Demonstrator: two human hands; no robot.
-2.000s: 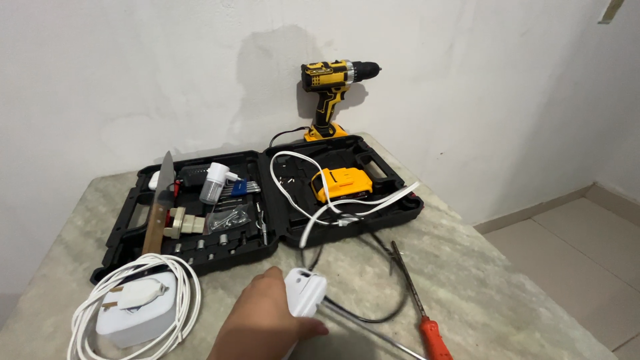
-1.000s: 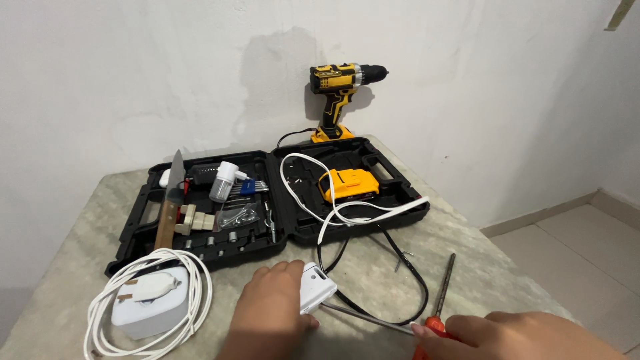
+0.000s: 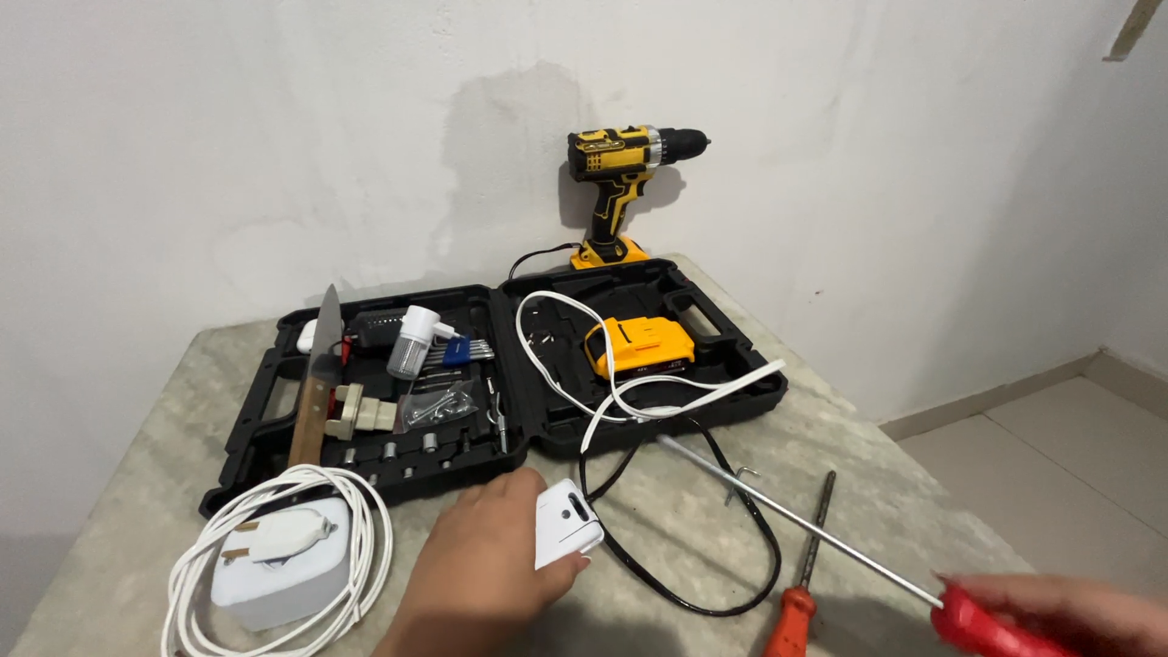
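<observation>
My left hand (image 3: 484, 557) holds a small white plastic electrical part (image 3: 566, 525) with a dark slot and a round hole, over the front middle of the stone-like tabletop. My right hand (image 3: 1049, 607), at the lower right edge, grips the red handle of a long screwdriver (image 3: 830, 538); its steel shaft points up and left, towards the case. Between the hands lies a second screwdriver (image 3: 797, 607) with an orange-red handle and a dark shaft. A loop of black cable (image 3: 776, 547) and a small bent metal piece (image 3: 741, 484) lie nearby.
An open black tool case (image 3: 538, 447) holds a yellow battery (image 3: 643, 347), a wooden-handled knife (image 3: 312, 411), sockets and hex keys. A yellow-black cordless drill (image 3: 616, 155) stands behind it by the wall. White cable (image 3: 383, 547) coils around a white box (image 3: 292, 593) at front left.
My right hand came into view and took hold of the long screwdriver, which has been raised and swung to the right. My left hand still holds the white part.
</observation>
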